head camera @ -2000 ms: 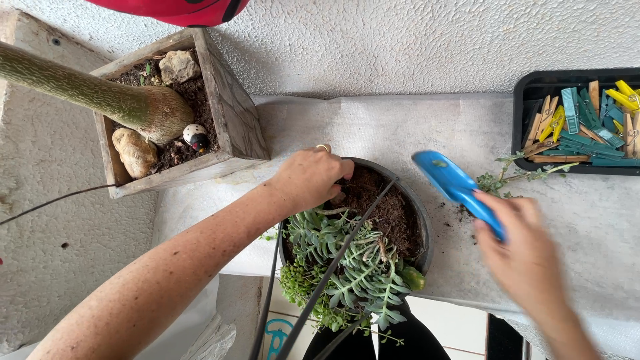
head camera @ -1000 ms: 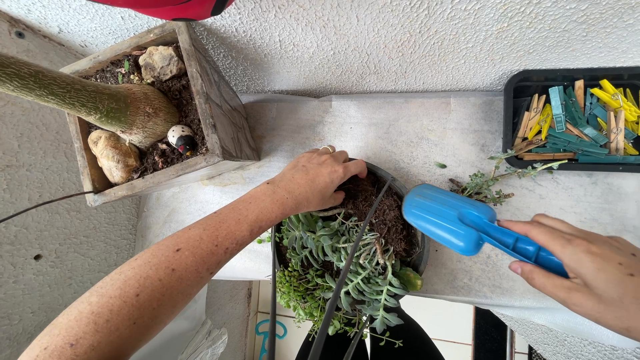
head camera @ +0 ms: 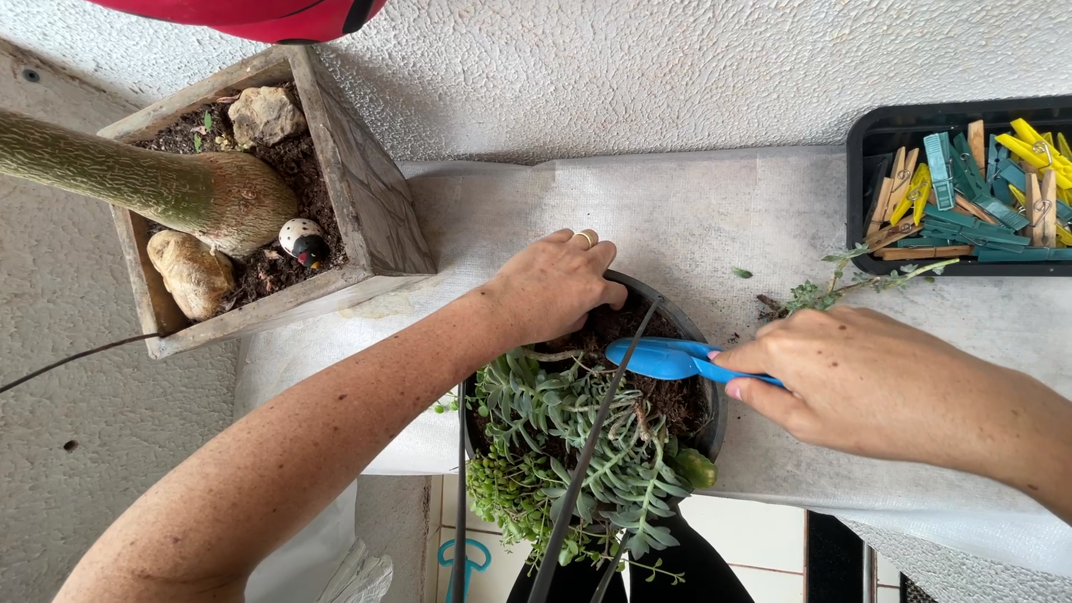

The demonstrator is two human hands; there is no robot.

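A round dark hanging pot [head camera: 713, 419] holds trailing succulents [head camera: 611, 452] and brown soil [head camera: 670, 400]. Dark hanger straps [head camera: 586, 456] cross over it. My left hand [head camera: 557, 285], with a ring on one finger, rests at the pot's far left rim, its fingertips curled down into the soil area and partly hidden. My right hand [head camera: 837, 381] grips the handle of a blue plastic hand trowel [head camera: 657, 358], whose blade lies over the soil inside the pot, behind one strap. A cut succulent sprig [head camera: 825, 293] lies on the cloth just beyond my right hand.
A wooden planter [head camera: 368, 184] with a thick-stemmed plant, stones and a ladybird ornament [head camera: 303, 241] stands at left. A black tray [head camera: 856, 167] of clothespins [head camera: 997, 201] sits at right on the cloth-covered ledge [head camera: 712, 201]. A textured wall rises behind; a red object [head camera: 285, 18] hangs at top left.
My right hand has brought the blue trowel leftward from beside the pot to over the soil inside it. My left hand stays at the pot's rim.
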